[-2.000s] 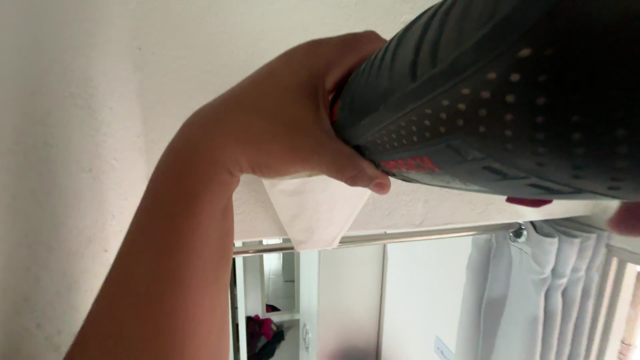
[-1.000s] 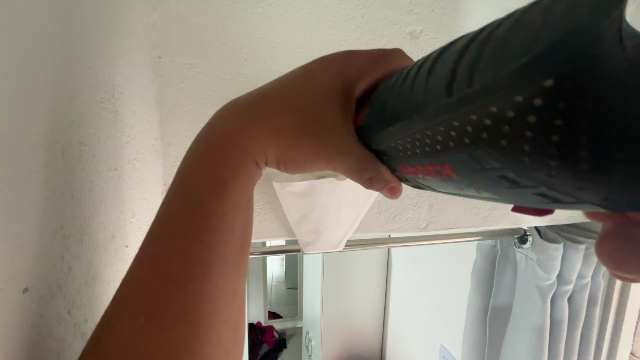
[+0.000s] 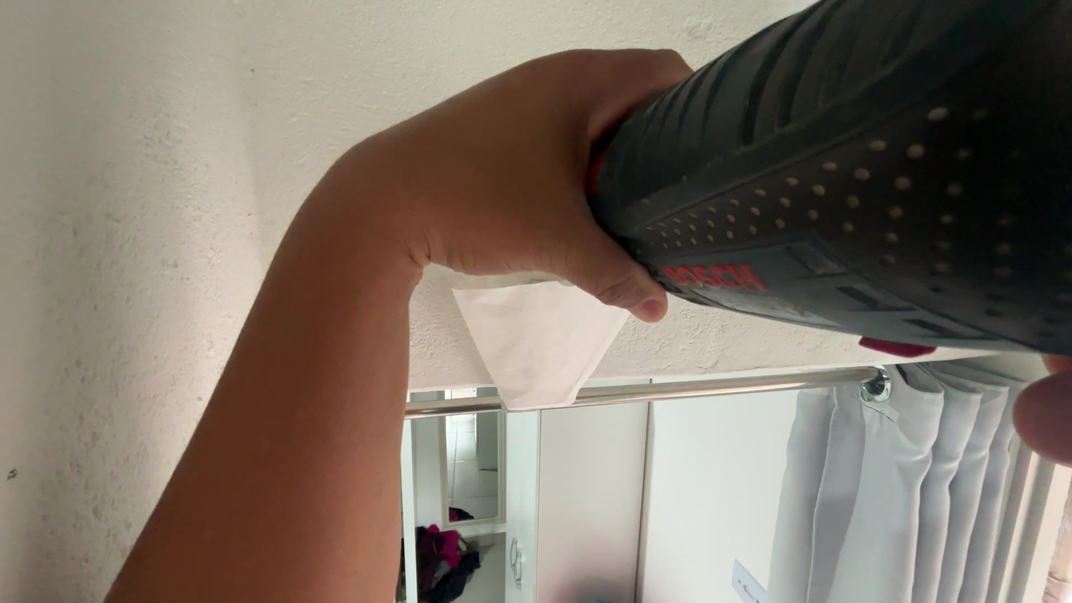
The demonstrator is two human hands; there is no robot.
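My left hand (image 3: 519,176) reaches up from the lower left and is closed around the front end of a dark Bosch power tool (image 3: 821,193) with red lettering and a dotted grip surface. Its thumb lies along the tool's underside. What the tool's tip touches is hidden behind the hand. Only blurred fingertips of my right hand (image 3: 1047,410) show at the right edge, below the tool's rear; its hold is out of view. Just under my left hand, a white paper pouch (image 3: 544,343), shaped like a coffee filter, hangs against the wall, its narrow end over the metal rod.
A rough white wall (image 3: 151,209) fills the left and top. Below runs a metal curtain rod (image 3: 720,387), with a grey curtain (image 3: 879,494) gathered at the right. Behind are a white cabinet (image 3: 586,502), a mirror (image 3: 473,452) and dark and pink clothes (image 3: 444,561).
The left hand stays closed around the tool's front end. Hand and tool have shifted slightly right and down in view; the pouch remains under the hand.
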